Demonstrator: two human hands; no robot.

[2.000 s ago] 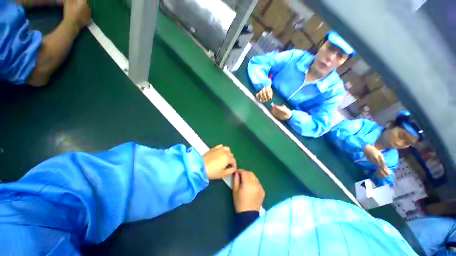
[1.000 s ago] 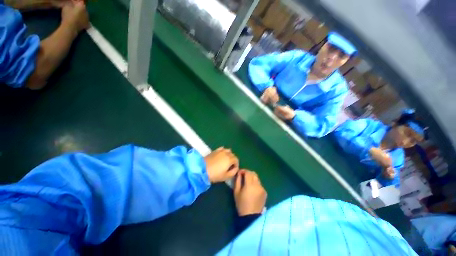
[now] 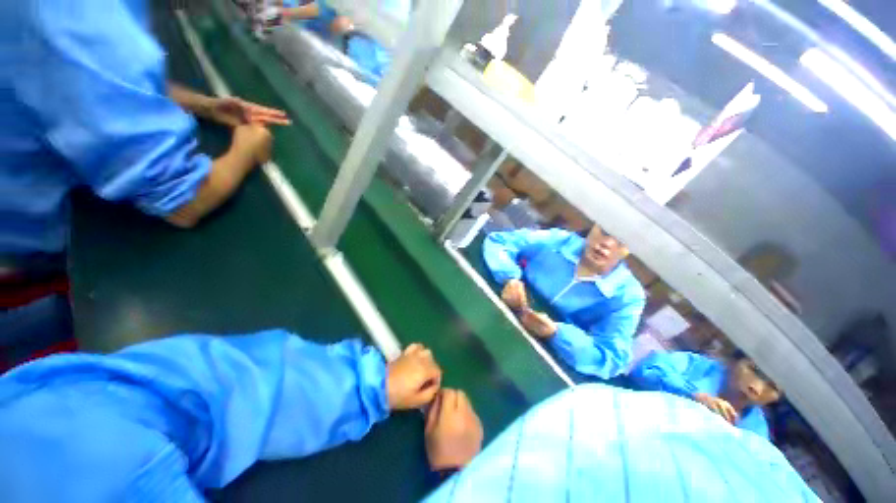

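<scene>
My left hand [image 3: 414, 377], bare with a blue sleeve, lies over the white edge rail [image 3: 362, 303]. Its fingers are curled. My right hand [image 3: 454, 430] is just beside it to the lower right, also with curled fingers. The fingertips of the two hands meet or nearly meet. No held thing can be made out between them; the fingers hide whatever may be there. The dark green worktop [image 3: 196, 285] is on the near side of the rail, and the green belt [image 3: 413, 280] is beyond it.
A grey post [image 3: 373, 138] stands at the rail. A neighbour's hands [image 3: 251, 133] are over the rail at upper left. Two seated workers [image 3: 580, 290] in blue are across the belt, near a silvery roll [image 3: 422, 162]. Light blue striped fabric [image 3: 619, 447] blocks the lower view.
The view has tilted up, showing ceiling lights and the overhead frame. My hands appear lower and slightly left in the picture, still together. The neighbour's fingers at upper left are now extended.
</scene>
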